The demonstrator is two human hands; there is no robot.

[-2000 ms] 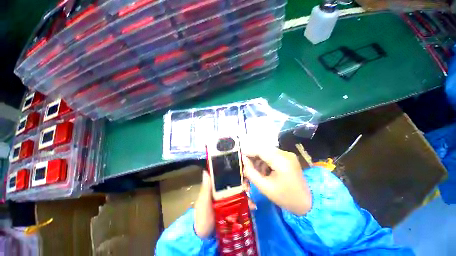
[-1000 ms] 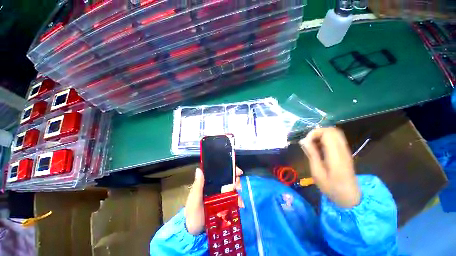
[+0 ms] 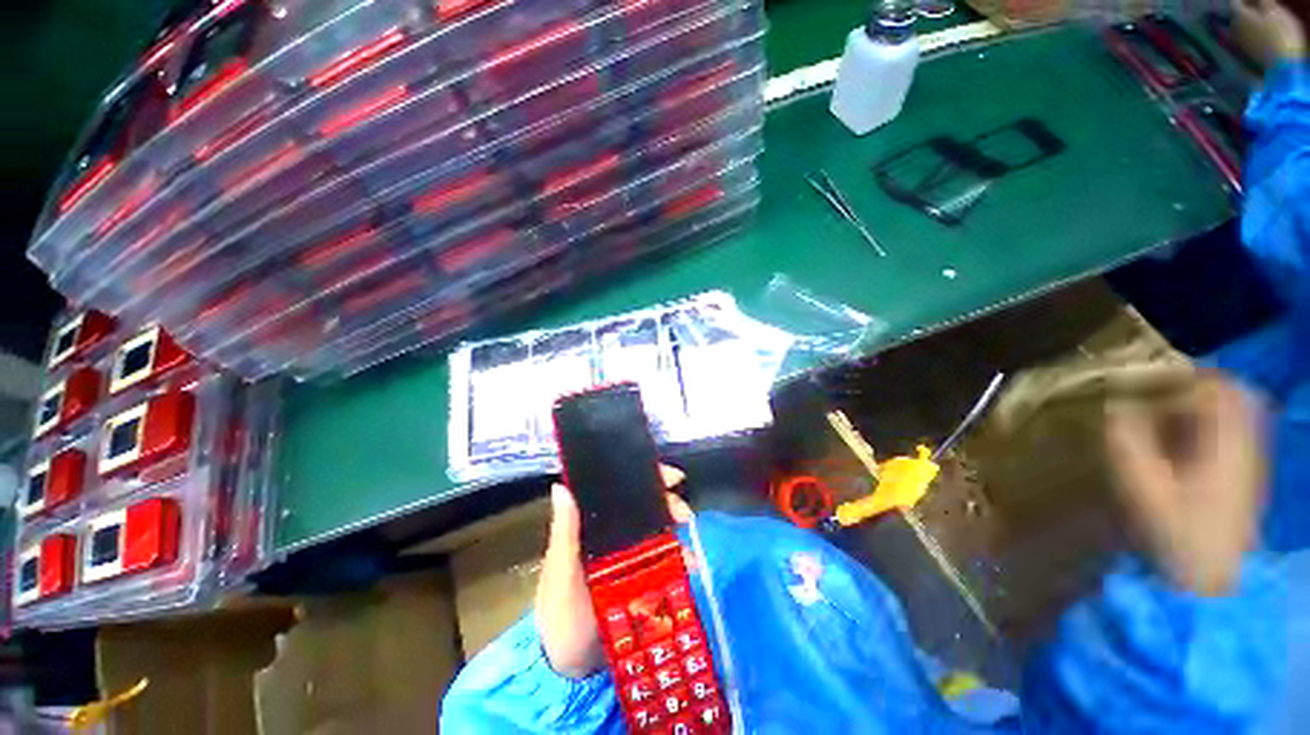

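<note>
My left hand [image 3: 569, 603] holds an open red flip phone [image 3: 618, 481] upright, its dark glossy screen half at the top and its red keypad half below. My right hand [image 3: 1195, 481] is out to the right, blurred by motion; I cannot tell whether it holds anything. A lens sheet [image 3: 553, 388] with a row of black-framed windows lies at the bench edge just behind the phone. Crinkled clear film [image 3: 812, 319] lies at the sheet's right end. A yellow air blow gun [image 3: 894, 485] with a thin nozzle is below the bench edge, beside a coiled red hose [image 3: 803, 498].
A tall stack of clear trays with red phones [image 3: 431, 187] stands at the back left, an open blister tray [image 3: 122, 474] at the left. A white bottle [image 3: 875, 75], tweezers [image 3: 848, 213] and black frames [image 3: 941, 172] are on the green mat. Another person's sleeve [image 3: 1279, 187] is at the right.
My right hand has moved from the phone out to the far right. The phone's screen half, pale-bordered two seconds ago, now shows all dark. The blow gun is more fully in view.
</note>
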